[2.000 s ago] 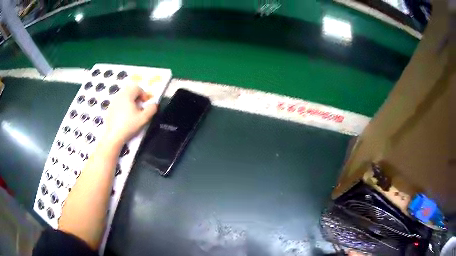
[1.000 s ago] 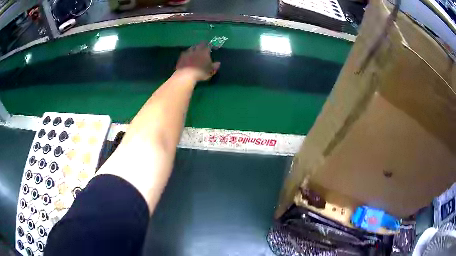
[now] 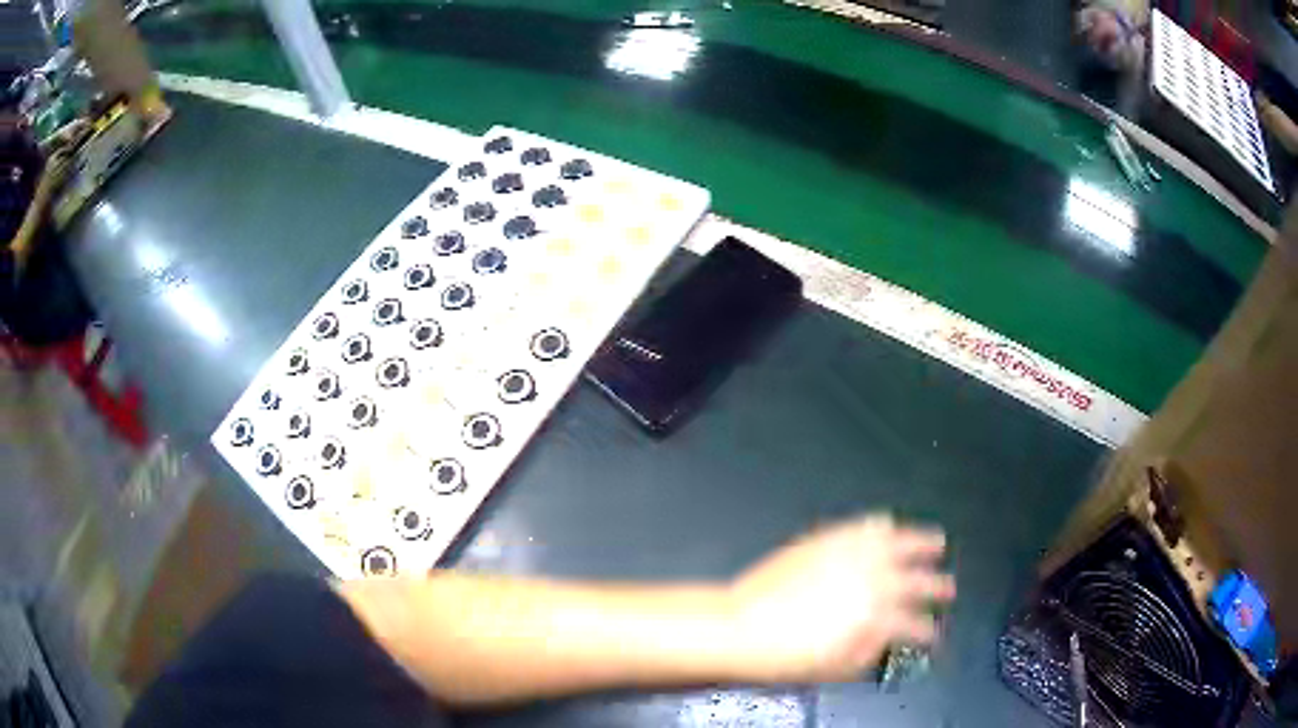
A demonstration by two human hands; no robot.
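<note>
My left hand [image 3: 861, 597], blurred, is low over the dark green bench, right of centre. A small pale-and-green piece, perhaps a circuit board [image 3: 905, 664], shows just under its fingers; I cannot tell whether they grip it. A white parts tray [image 3: 577, 292] at left holds rows of small round black parts, with yellowish empty pockets. A thin rod, perhaps a soldering iron [image 3: 1078, 676], stands in front of the fan at the lower right. My right hand is not in view.
A black smartphone [image 3: 698, 334] lies beside the tray. A black extractor fan [image 3: 1139, 626], blue item [image 3: 1243, 622] and cardboard shield [image 3: 1224, 413] are at right. The green belt [image 3: 854, 157] runs behind, with a small pale item [image 3: 1132, 154]. Another person's hand [image 3: 1110, 31] shows at top right.
My left hand has come back from the belt to the bench near the fan. The view has swung left, so the tray and phone show more fully.
</note>
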